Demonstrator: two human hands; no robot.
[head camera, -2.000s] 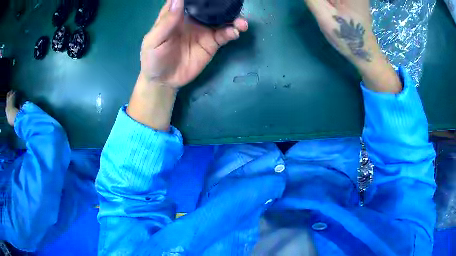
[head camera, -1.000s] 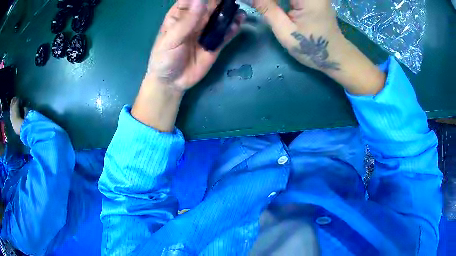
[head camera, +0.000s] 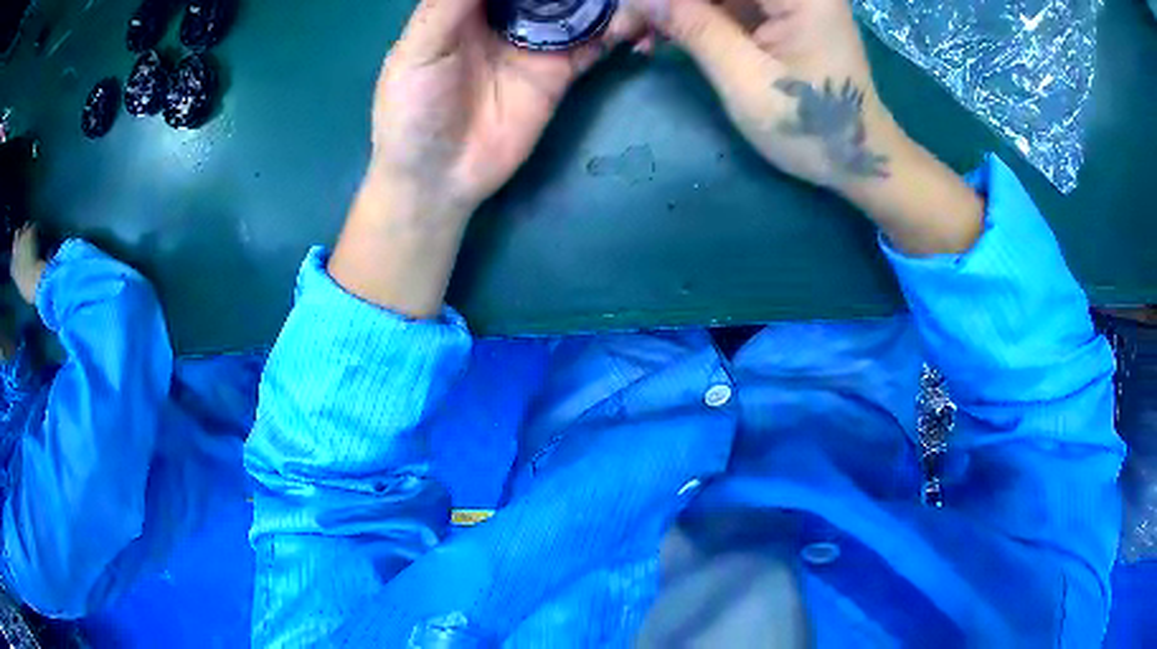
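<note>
My left hand (head camera: 457, 108) holds a black round unit (head camera: 555, 23) at the top edge of the picture. The unit's recessed, ringed side faces up, and its far part is cut off by the edge. My right hand (head camera: 787, 83), with a tattoo near the wrist, is close at the unit's right side. Its fingertips are together beside the unit and partly cut off; whether they hold a small part cannot be seen.
Several shiny black pieces (head camera: 190, 91) lie on the dark green table (head camera: 609, 241) at the far left. A crinkled clear plastic bag (head camera: 1015, 70) lies at the right. Another person's blue sleeve (head camera: 108, 317) and hand are at the left edge.
My right hand has come in from the right to the unit. The unit was dark side up, then tilted on edge, and now shows its ringed side.
</note>
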